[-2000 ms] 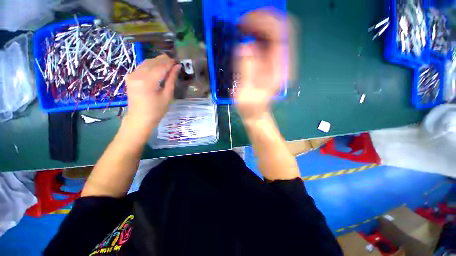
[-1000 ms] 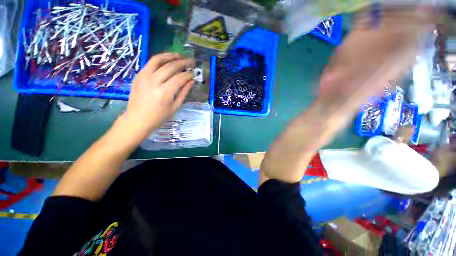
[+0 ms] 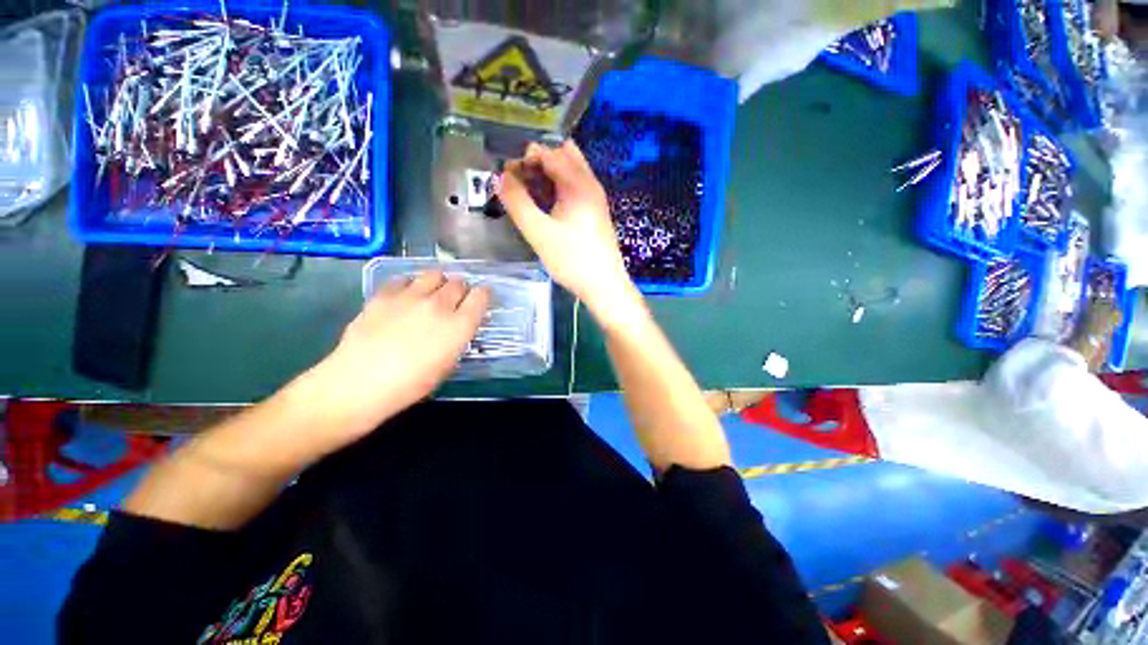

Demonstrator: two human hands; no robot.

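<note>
The clear parts box (image 3: pixel 514 330) stands at the bench's front edge with a row of thin pins in it. My left hand (image 3: pixel 422 330) is over the box's left part, fingers curled down into it; whether it grips a pin cannot be seen. My right hand (image 3: pixel 567 221) is at the press fixture (image 3: pixel 477 190), thumb and forefinger close together beside the white square; anything between the fingertips is too small to tell. The press guard (image 3: pixel 516 78) with its yellow triangle hangs above. The ring bin (image 3: pixel 655 252) is right of the fixture, partly behind my right hand.
A blue pin bin (image 3: pixel 233 239) full of jumbled pins is left of the press, with a dark smartphone (image 3: pixel 117 315) below it. Clear boxes (image 3: pixel 32 120) are far left. A white scrap (image 3: pixel 776 365) lies right. Another person's white sleeve (image 3: pixel 1007 428) is near blue bins (image 3: pixel 938 227) far right.
My right hand has come back from the far right to the fixture. My left hand has moved from beside the fixture down to the clear box. The view has shifted slightly.
</note>
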